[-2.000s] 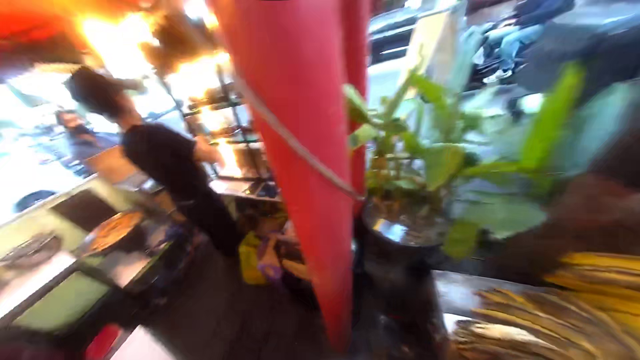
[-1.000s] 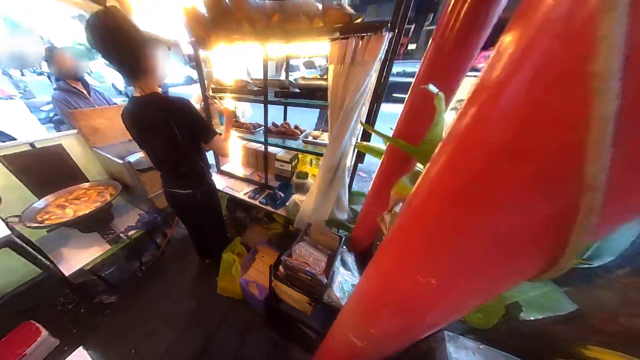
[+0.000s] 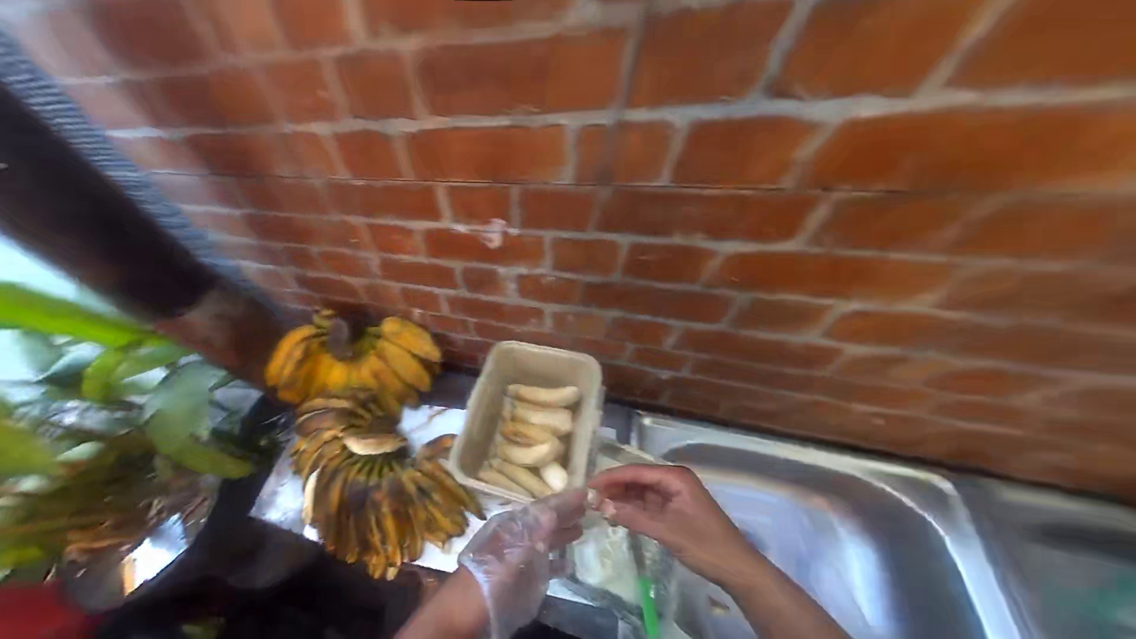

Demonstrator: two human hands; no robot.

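A clear plastic glove covers my left hand (image 3: 524,541), low in the middle of the head view. My bare right hand (image 3: 661,515) is just to its right, its fingertips meeting those of the gloved hand, perhaps at the glove's plastic; whether they pinch it is too blurred to tell. Right beyond both hands is a beige plastic tub (image 3: 487,395) with several peeled bananas (image 3: 541,417) in it. Left of the tub lie a yellow bunch of bananas (image 3: 390,355) and, nearer, browner bunches (image 3: 382,497). A green handle (image 3: 649,608) shows below my right hand.
A stainless steel sink (image 3: 799,524) lies to the right. Behind the tub rises a brick wall (image 3: 621,213). Leafy plants (image 3: 151,390) stand at the left beside a dark slanted post (image 3: 106,204). Something red (image 3: 44,612) shows at the lower left corner.
The view has swung far, from the food stall with a person in black and the red poles to the brick wall and sink. Both my hands have come into view.
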